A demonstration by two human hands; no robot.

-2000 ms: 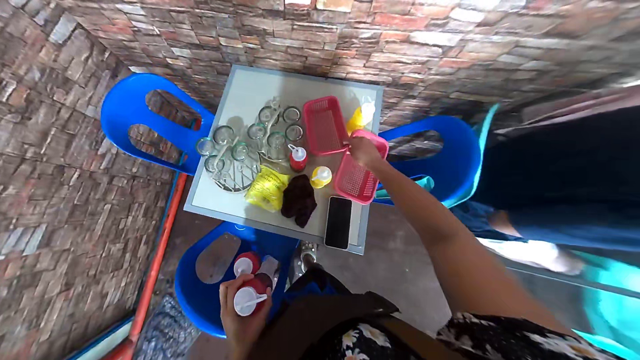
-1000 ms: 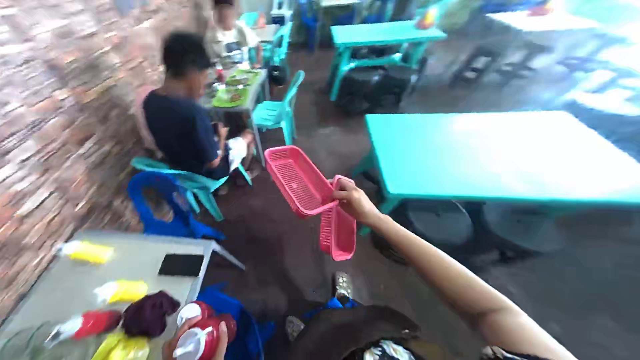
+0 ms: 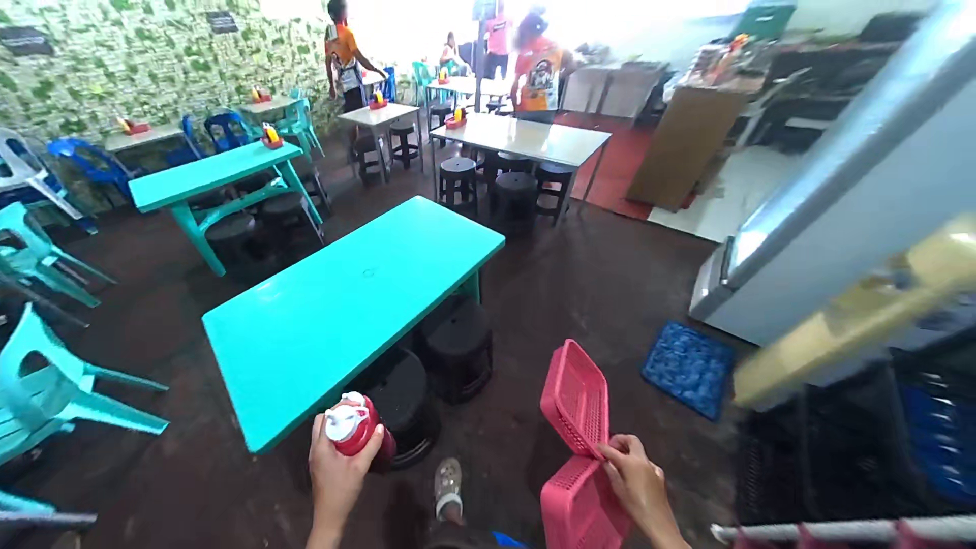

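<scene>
Low in the view, left of centre, my left hand grips red squeeze bottles with white caps; one stands partly behind the other. To the right, my right hand pinches the rims of two pink plastic baskets where they meet. The upper basket tilts upward and the lower basket hangs beneath it. Both baskets look empty. A long turquoise table lies ahead of my left hand, its near corner just beyond the bottles.
Black stools stand along the turquoise table's near side. Right of the baskets, a blue mat lies on the dark floor by a pale appliance. A blurred yellow post crosses the right side. People in orange shirts stand among farther tables.
The view has swung away from the brick wall and the table with jars. My right hand took hold of the pink baskets at that table and now carries them. The bottles remain in my left hand.
</scene>
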